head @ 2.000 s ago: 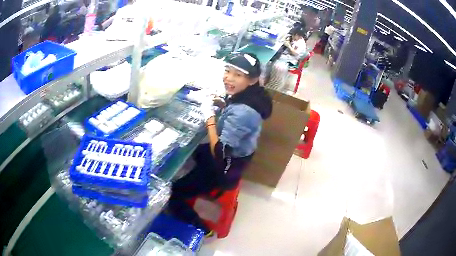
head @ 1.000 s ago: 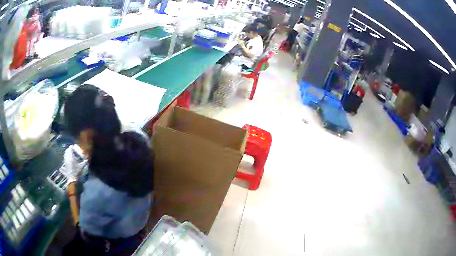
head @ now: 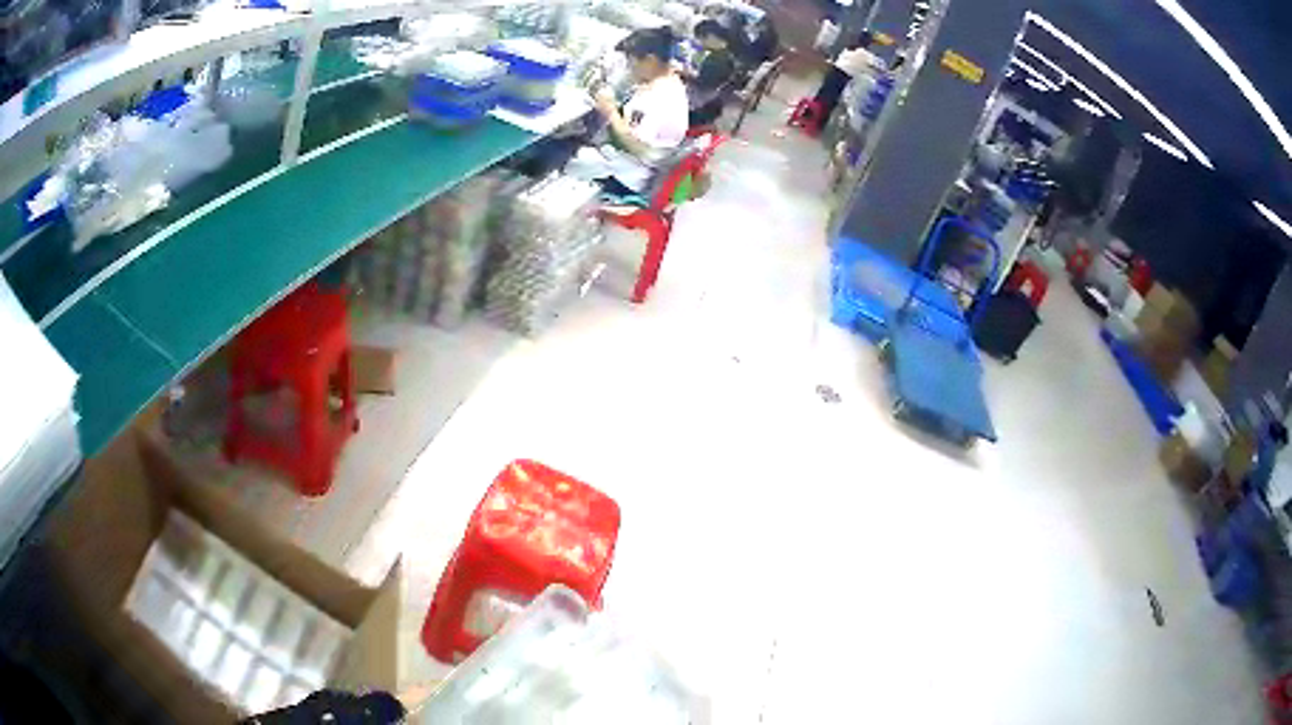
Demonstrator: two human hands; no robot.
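Note:
A clear blister tray point(head: 567, 673) with whitish parts shows at the bottom edge, blurred and cut off, close in front of me. A dark sleeve-like shape and a small skin-toned patch lie at its left side; I cannot tell whether the patch is my left hand or how it touches the tray. My right hand is not in view.
An open cardboard box point(head: 376, 623) holds white packs at lower left. Red stools point(head: 546, 531) stand beside it and under the green bench point(head: 213, 298). A seated person point(head: 655, 113), stacked trays point(head: 539, 255), a pillar point(head: 928, 142) and a blue trolley point(head: 939, 383) stand ahead.
The view has moved forward along the bench. The person in the denim top has left the view at the left. The cardboard box has shifted to lower left, and its contents now show.

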